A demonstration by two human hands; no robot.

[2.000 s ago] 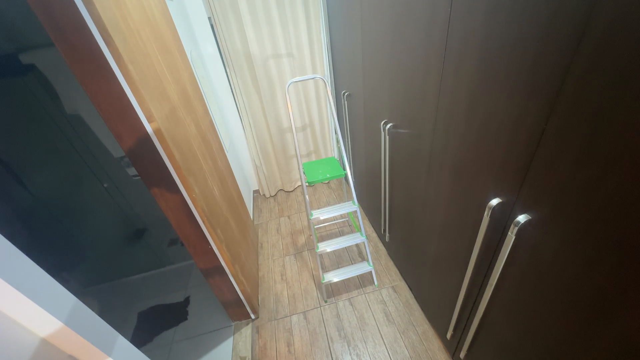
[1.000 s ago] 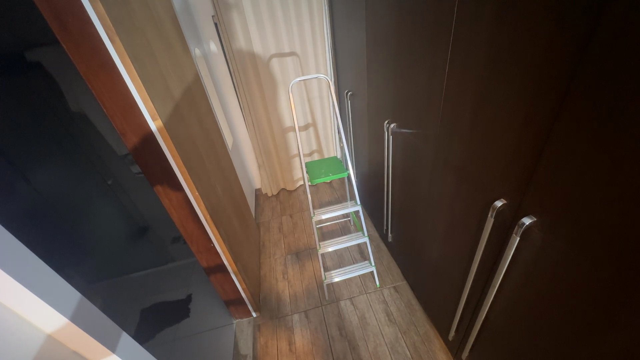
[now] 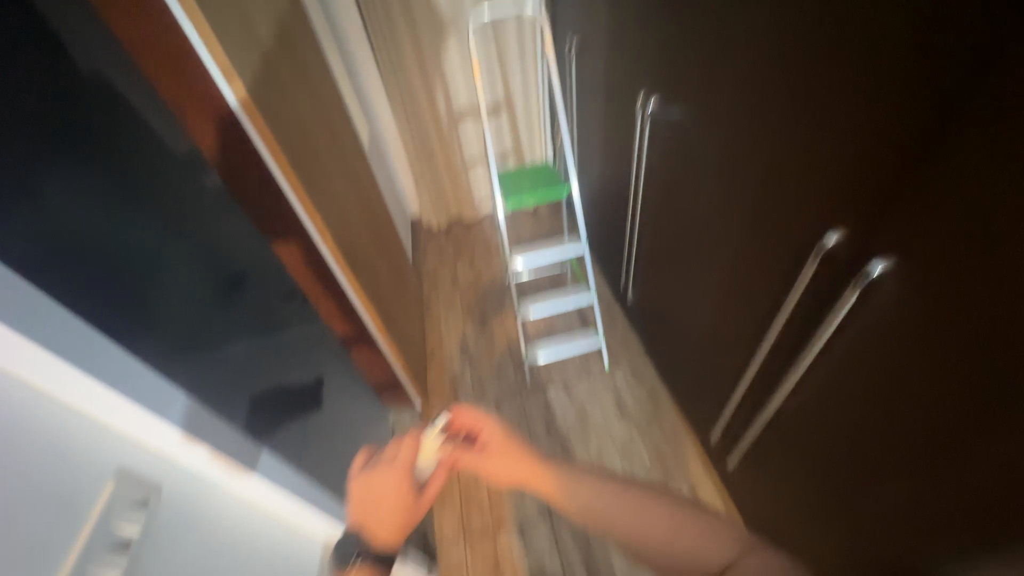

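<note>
Low in the view, my left hand (image 3: 392, 488), with a dark band at its wrist, is closed around a small pale object (image 3: 432, 448) that blur keeps me from naming. The fingertips of my right hand (image 3: 492, 452) meet at that object's upper end; whether they grip it is unclear. Beyond both hands an aluminium stepladder (image 3: 560, 302) stands unfolded on the wood-look floor (image 3: 480, 344), its green top platform (image 3: 534, 186) below the hoop rail.
Dark wardrobe doors (image 3: 760, 144) with long metal handles (image 3: 808, 360) run along the right. On the left are a wooden door edge (image 3: 320, 224) and a dark doorway (image 3: 144, 240) with a dark shape on its floor. A beige curtain (image 3: 416, 120) hangs behind the ladder.
Both of my hands have come into view at the bottom with the small pale object; neither earlier frame shows them. The view has shifted slightly.
</note>
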